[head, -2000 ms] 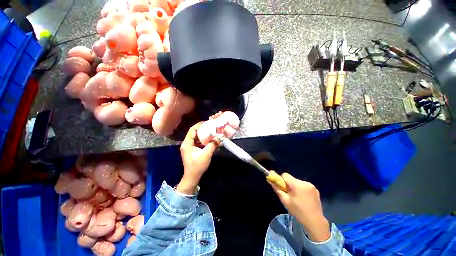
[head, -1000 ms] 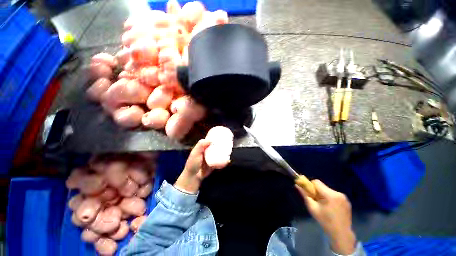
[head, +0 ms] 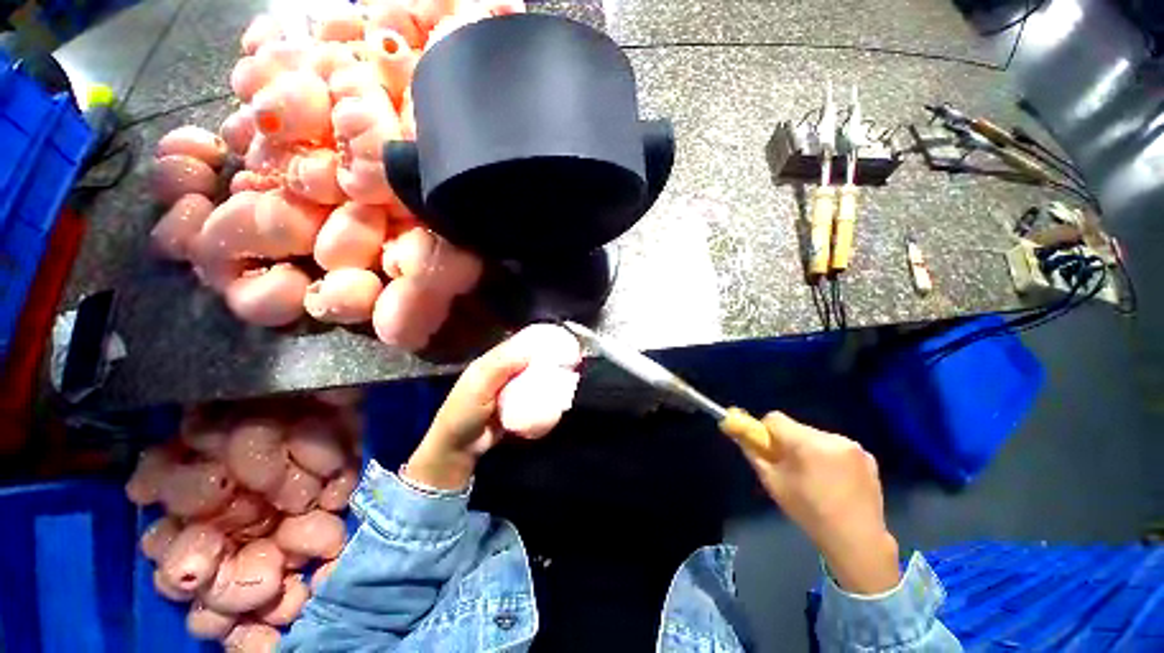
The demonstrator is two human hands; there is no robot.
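Note:
A pink doll head (head: 541, 398) is held in the air at the bench's front edge, below the black drum-shaped device (head: 530, 121). My left hand (head: 466, 415) grips it from the left side. My right hand (head: 817, 478) is shut on the yellow wooden handle of a long-shafted tool (head: 657, 373). The silver shaft points up and left, and its tip is at the upper right edge of the head. Whether the tip touches the head is hard to tell.
A large pile of pink heads (head: 345, 236) lies left of the black device. A blue bin below holds more heads (head: 243, 574). Two yellow-handled irons (head: 832, 230) rest on a dark stand at right, near a small tan piece (head: 918, 267) and corded tools (head: 1008, 140).
The tool tip moved off the head, then came back to its upper edge. The head has been turned in my left hand and now shows a smooth side. The camera view has shifted.

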